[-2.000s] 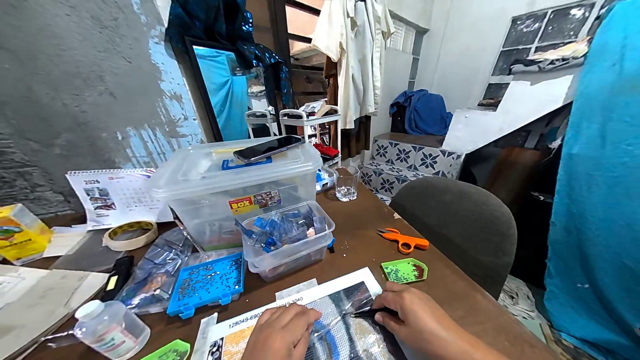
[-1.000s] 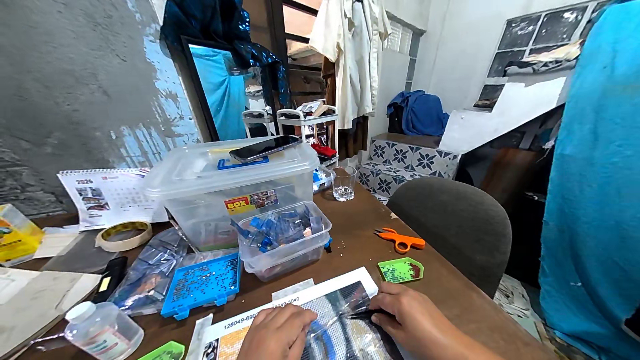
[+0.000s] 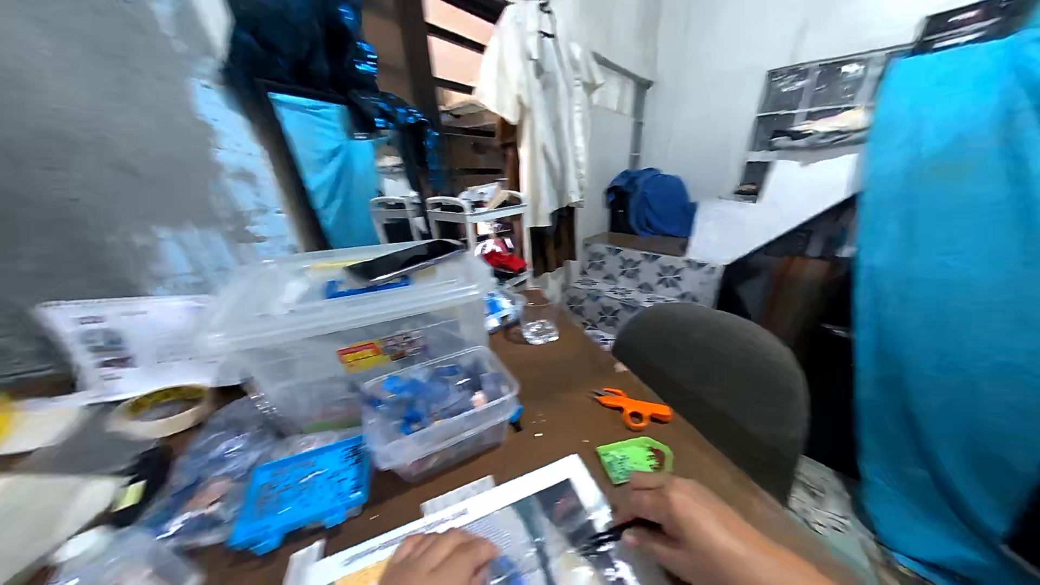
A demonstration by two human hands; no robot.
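Observation:
My left hand lies flat over the lower edge of a diamond painting canvas, its fingers spread. The fingers of my right hand pinch a dark, thin pen-like tool over the canvas's right part, where clear film shines. Just above that hand, a green tray holds small drills. Orange snips rest beyond it. Left of the canvas sits a blue tray with dark drills, beside a clear tub of small bags.
A large lidded plastic box with a smartphone on top stands behind the tub. A glass is near the table's far edge. Masking tape, a desk calendar and a clear bottle are at left; a grey chair is at right.
My right hand has shifted a little toward the green tray, with the dark tool now showing more from its fingers. My left hand stays on the canvas. The view has tilted and blurred somewhat.

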